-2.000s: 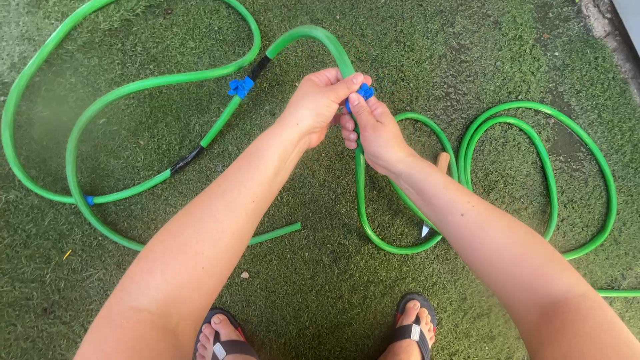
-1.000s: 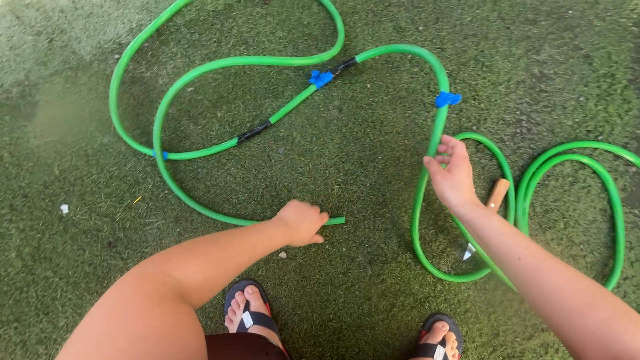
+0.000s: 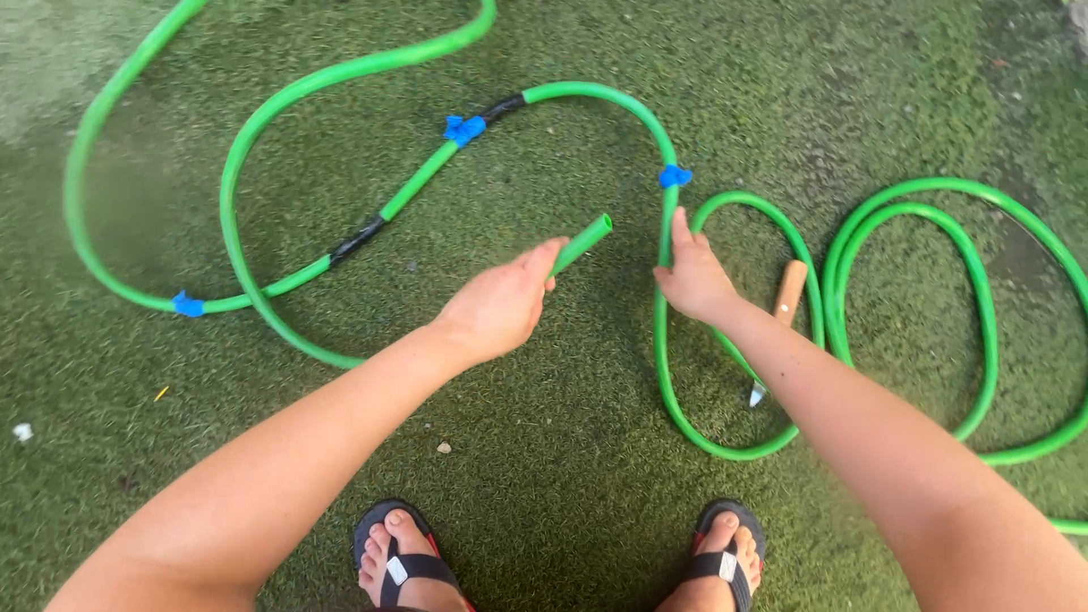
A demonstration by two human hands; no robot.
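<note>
A green garden hose [image 3: 595, 89] lies in loops over artificial grass. My left hand [image 3: 501, 302] is closed around it near its cut open end, which points up and to the right. My right hand [image 3: 693, 272] touches another stretch of the hose, with the thumb and fingers on either side, just below a blue tie [image 3: 674, 177]. Further left, the hose carries a second blue tie [image 3: 465, 130] beside a band of black tape [image 3: 504, 108], another black-taped section [image 3: 357, 240] and a third blue tie [image 3: 188, 304].
A knife with a wooden handle [image 3: 790, 291] lies inside a hose loop, partly hidden by my right forearm. More hose coils [image 3: 986, 314] rest at the right. My feet in flip-flops [image 3: 412, 565] stand at the bottom. A small stone [image 3: 444, 447] lies between the left arm and the feet.
Both hands were together at the right blue tie at first. My left hand then went down to the hose's free end and has since raised it toward my right hand.
</note>
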